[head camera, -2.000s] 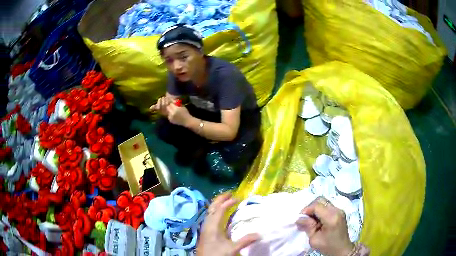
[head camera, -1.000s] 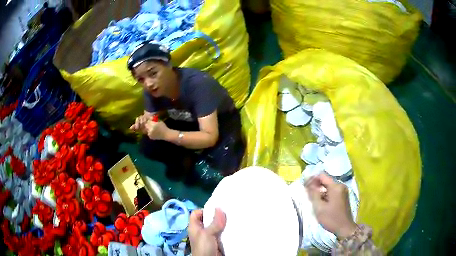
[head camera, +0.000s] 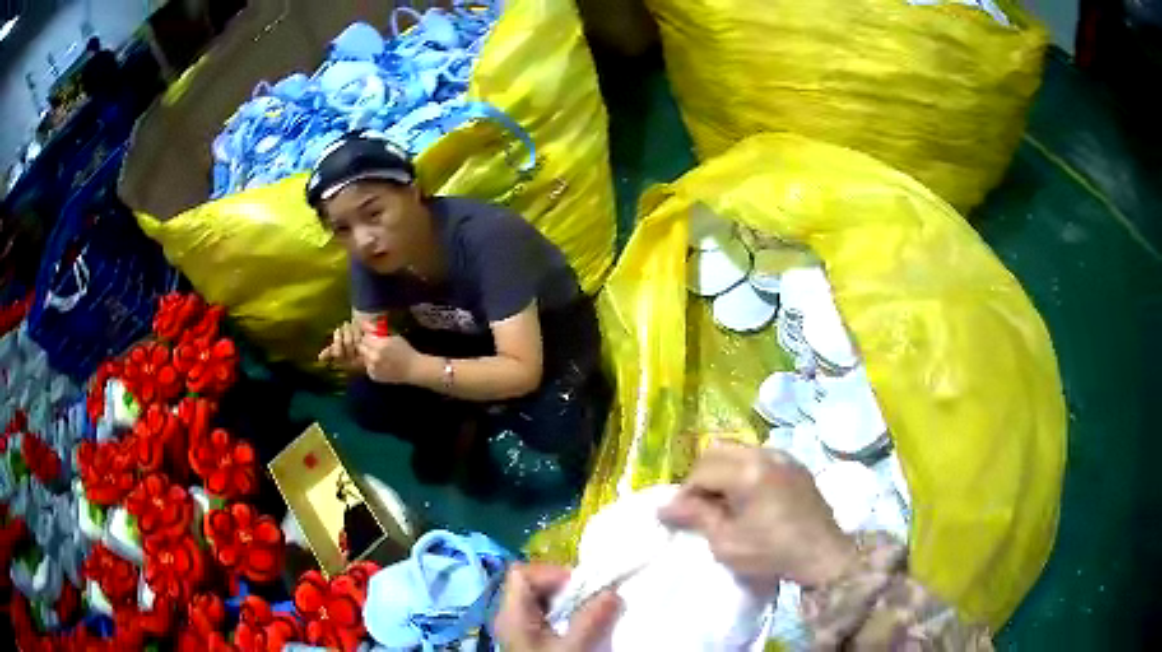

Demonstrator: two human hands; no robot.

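Observation:
A glare-bright white fabric disc is at the bottom centre, in front of the yellow woven sack. My left hand holds its left edge between thumb and fingers. My right hand is above the disc with its fingertips pinched together at the upper edge; blur and glare hide whether a small tool or thread is in them. More white discs lie piled inside the open sack. Glare hides the disc's surface detail.
A person crouches ahead, holding a small red piece. A gold box, light blue plush pieces and red plush flowers are at the left. Another yellow sack holds pale blue pieces; one more stands at the upper right.
The disc, seen face-on and round a second ago, is now lower and partly covered by my hands. My right hand has moved left onto its upper edge. The view has shifted slightly.

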